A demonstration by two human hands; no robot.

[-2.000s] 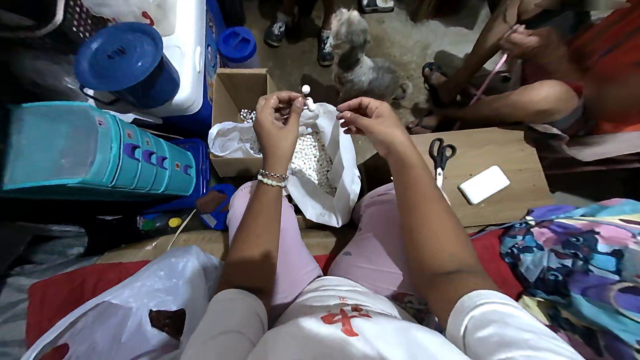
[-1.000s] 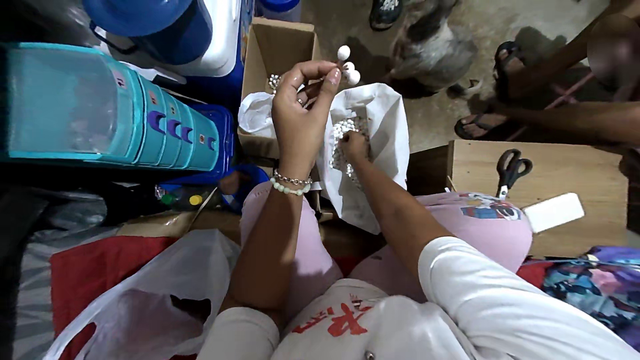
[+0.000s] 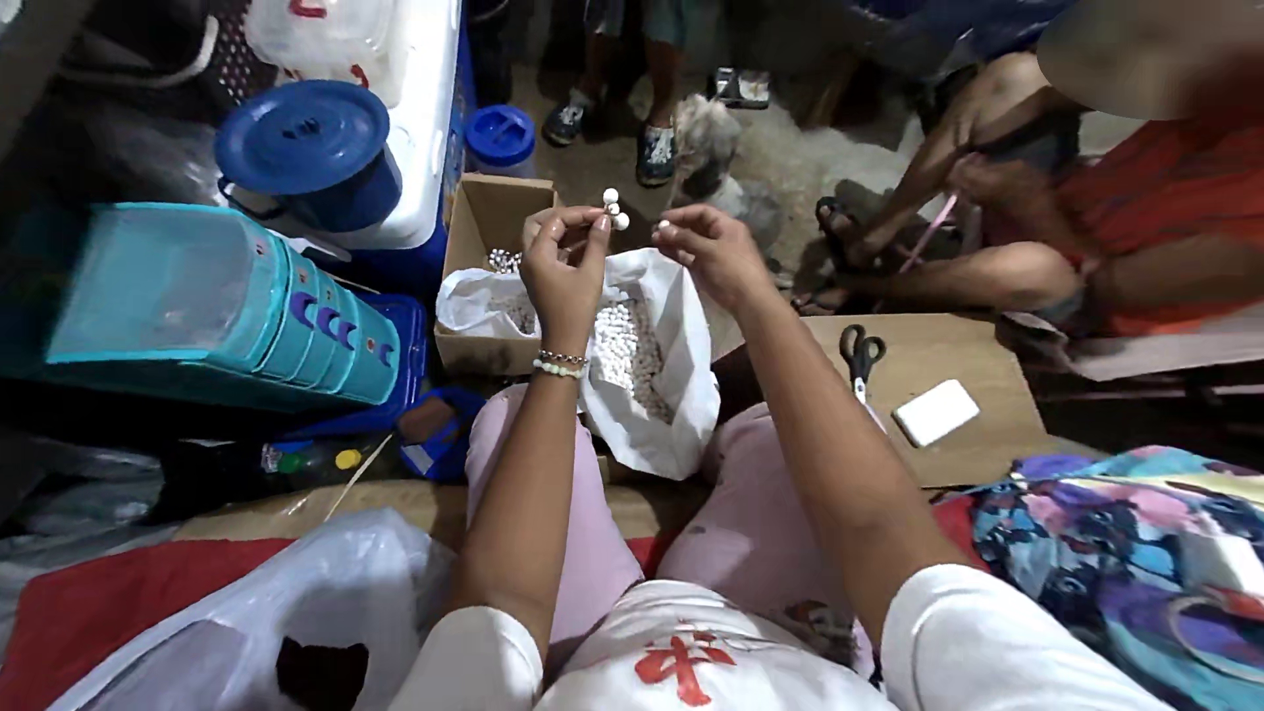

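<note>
My left hand (image 3: 568,267) pinches a small cluster of white balls (image 3: 614,209) between thumb and fingertips, above an open cardboard box (image 3: 494,217). To its right, my right hand (image 3: 711,252) holds one small white ball (image 3: 663,227) at its fingertips, a short gap from the cluster. Below both hands a white sack (image 3: 681,326) lies open between my knees, with many small white balls (image 3: 627,351) in it. Part of the sack hangs into the box, where more small balls (image 3: 505,261) show. What joins the cluster is too small to tell.
Black-handled scissors (image 3: 861,360) and a white rectangular object (image 3: 936,412) lie on a cardboard sheet (image 3: 997,395) at right. A teal drawer unit (image 3: 227,306) and a blue lidded pail (image 3: 306,148) stand left. A dog (image 3: 711,148) and a seated person (image 3: 987,207) are ahead.
One second ago my right hand was down in the sack among the balls; now it is raised beside the left hand with a ball. The view has shifted.
</note>
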